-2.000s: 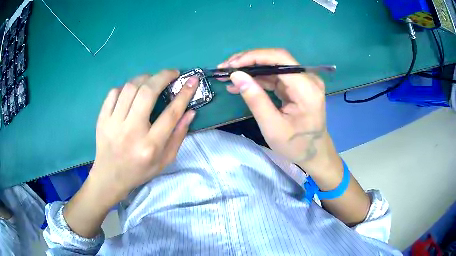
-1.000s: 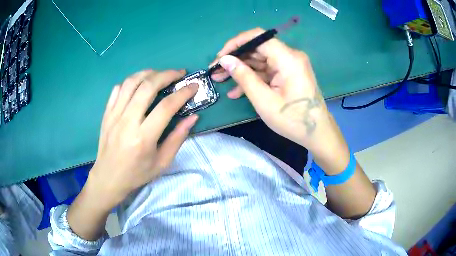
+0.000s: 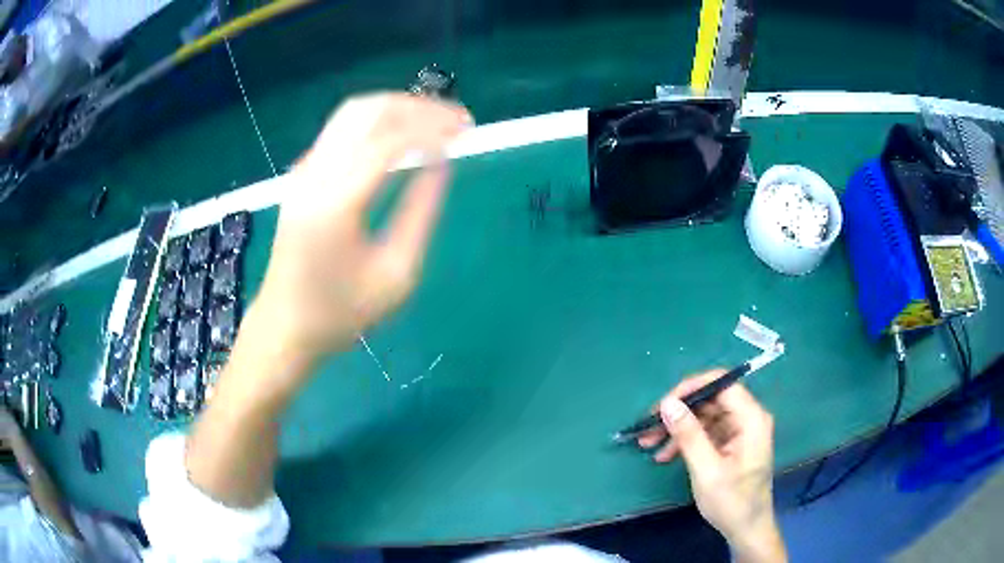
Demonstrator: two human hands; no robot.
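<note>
My left hand (image 3: pixel 358 209) is raised and blurred, reaching over the white strip towards the dark green belt. A small dark module (image 3: pixel 433 80) shows just beyond its fingertips; whether the fingers touch it is unclear. My right hand (image 3: pixel 721 445) holds dark tweezers (image 3: pixel 705 393) above the mat near the front edge, tip pointing left. A thin bent solder wire (image 3: pixel 403 386) lies on the mat, partly hidden behind my left hand and forearm. Rows of black modules (image 3: pixel 192 313) lie at the left.
A long tray in clear plastic (image 3: pixel 134 308) lies beside the rows. A black block (image 3: pixel 665 165), white bowl (image 3: pixel 793 218) and blue soldering station (image 3: pixel 890 247) stand right. A white scrap (image 3: pixel 756 333) is near the tweezers. A person's arm (image 3: pixel 39 484) shows far left.
The view has shifted to show the belt. My left hand has left the module at the front and moved out to the belt. My right hand, still with the tweezers, is now apart from the left.
</note>
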